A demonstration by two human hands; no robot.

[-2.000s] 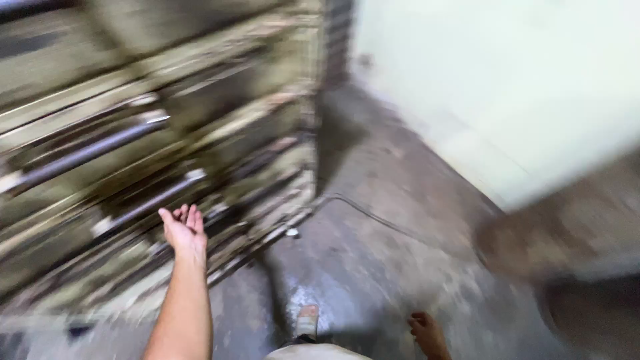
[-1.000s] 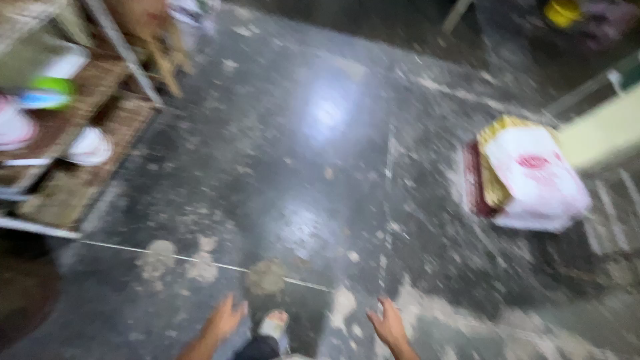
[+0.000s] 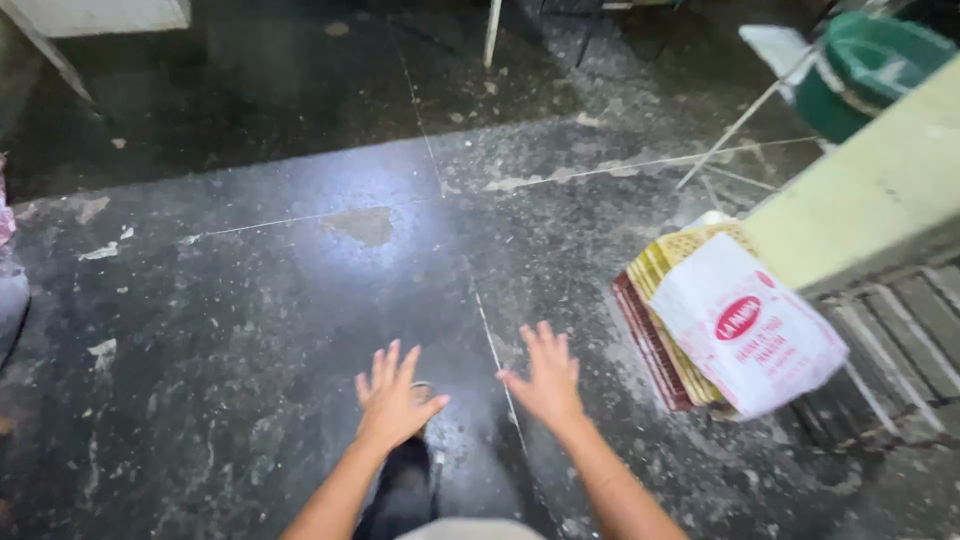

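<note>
Both hands are held out in front of me over the dark, worn floor point(image 3: 285, 322). My left hand point(image 3: 394, 397) has its fingers spread and holds nothing; part of my foot shows just behind it. My right hand point(image 3: 546, 375) is likewise spread and bare. To its right, and apart from it, a white printed flour sack point(image 3: 750, 330) lies over stacked plastic crates, a yellow one point(image 3: 645, 270) above a dark red one point(image 3: 652, 345).
A pale yellow pillar or beam point(image 3: 855, 180) juts in from the right beside the crates. Behind it stands a green tub point(image 3: 862, 75). A metal rack or grating point(image 3: 892, 352) lies at the right. Thin legs of furniture point(image 3: 493, 34) reach the floor at the top.
The view has swung from a large rack to the open floor. Compared with one second ago, the sack and crates are nearer, and both hands are held further forward.
</note>
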